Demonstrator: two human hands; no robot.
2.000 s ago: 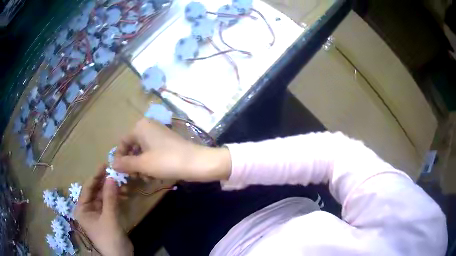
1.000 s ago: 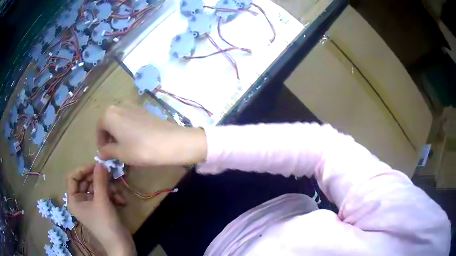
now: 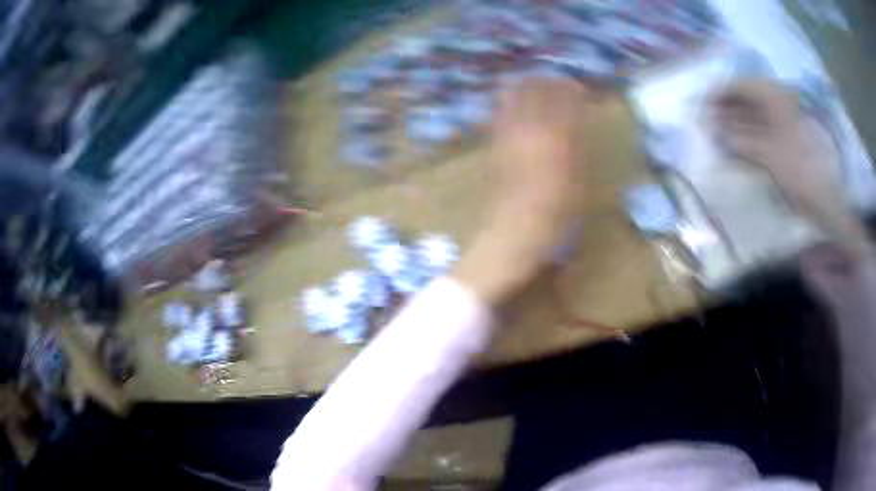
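The picture is strongly blurred. My left hand [image 3: 538, 153] is over the brown worktop, at the lower edge of the heap of wired discs [image 3: 432, 110]; its fingers are too blurred to show any grip. My right hand [image 3: 759, 115] is over the white board [image 3: 759, 221], and what it holds is not clear. A pale disc [image 3: 651, 207] lies beside the board. A thin red wire [image 3: 596, 328] and a bluish bit show beside my left forearm. White toothed pieces [image 3: 389, 259] lie in a cluster left of that forearm.
A second small cluster of white pieces [image 3: 202, 331] lies further left. A block of pale, striped rows [image 3: 192, 158] stands at the upper left, by a dark green strip [image 3: 317, 34]. Another person's hand [image 3: 91, 369] shows at the left edge.
The view has swung left, bringing the striped block and another person's hand into sight. My hands, earlier together at a small white piece, are now apart, the right over the board.
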